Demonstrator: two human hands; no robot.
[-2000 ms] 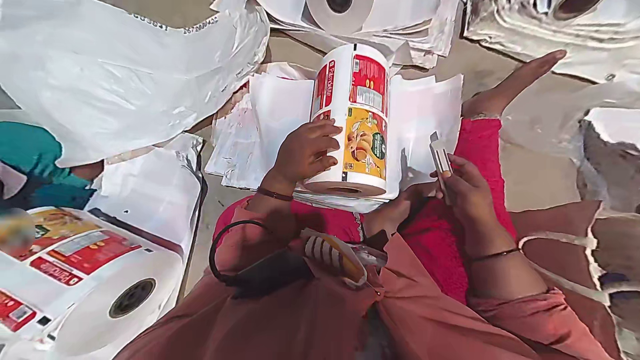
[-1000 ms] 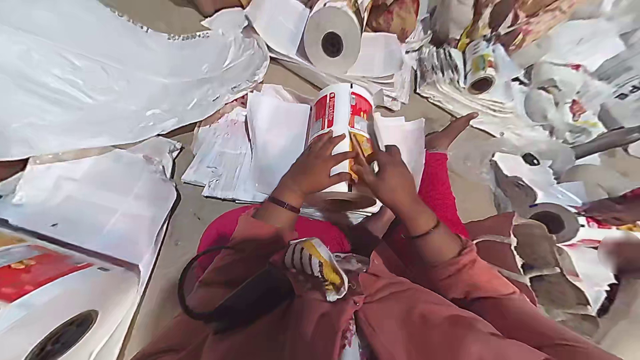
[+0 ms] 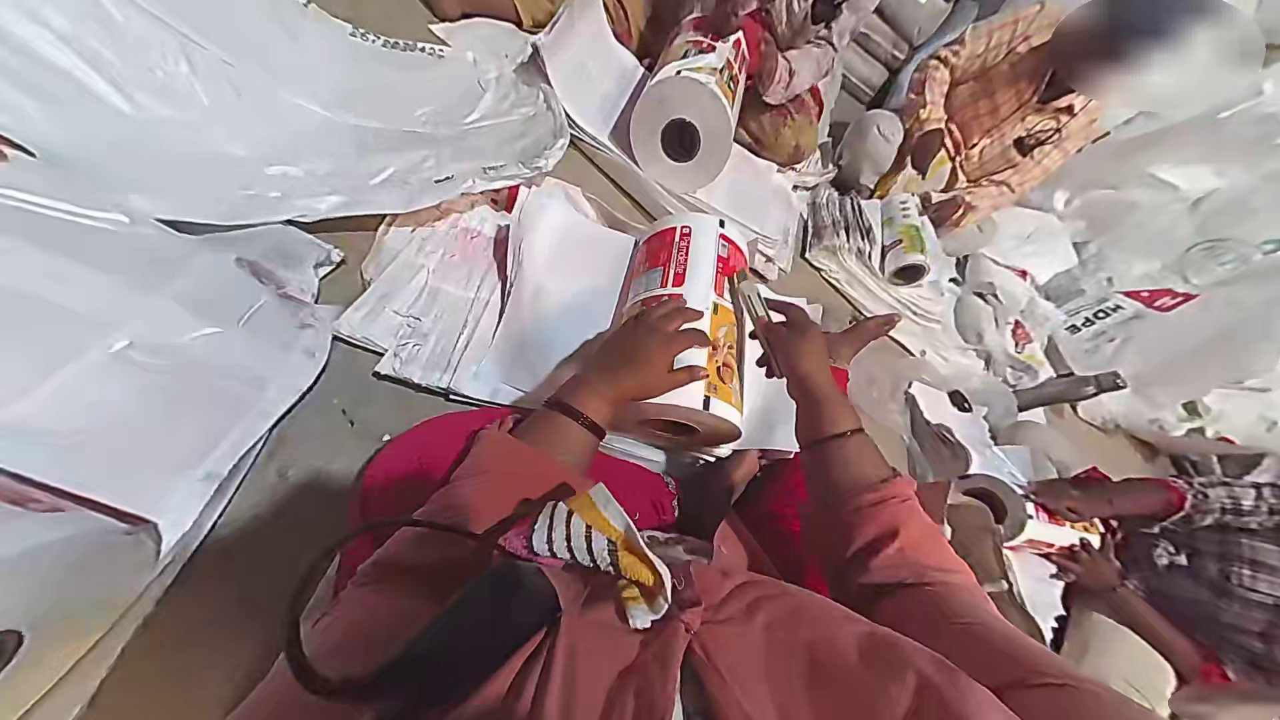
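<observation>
A roll of printed packaging film (image 3: 655, 262), red, white and yellow, lies between my legs on white sheets (image 3: 560, 290), its near end with the core hole facing me. My left hand (image 3: 645, 355) rests spread on the roll's upper left side, holding nothing. In my right hand (image 3: 795, 345) is a slim cutter knife (image 3: 752, 305), pinched between fingers and thumb, its tip at the roll's right side. Whether the tip touches the film I cannot tell.
Another film roll (image 3: 683, 130) lies beyond mine, with a smaller roll (image 3: 905, 240) to its right. Large white plastic sheeting (image 3: 260, 110) spreads at the left. Co-workers sit at the top right and lower right; one has hands at a roll (image 3: 1050, 530).
Two seconds ago the cutter was raised away from the roll's right; my right hand has since brought it to the roll. My left hand remains on the roll. The view has shifted widely.
</observation>
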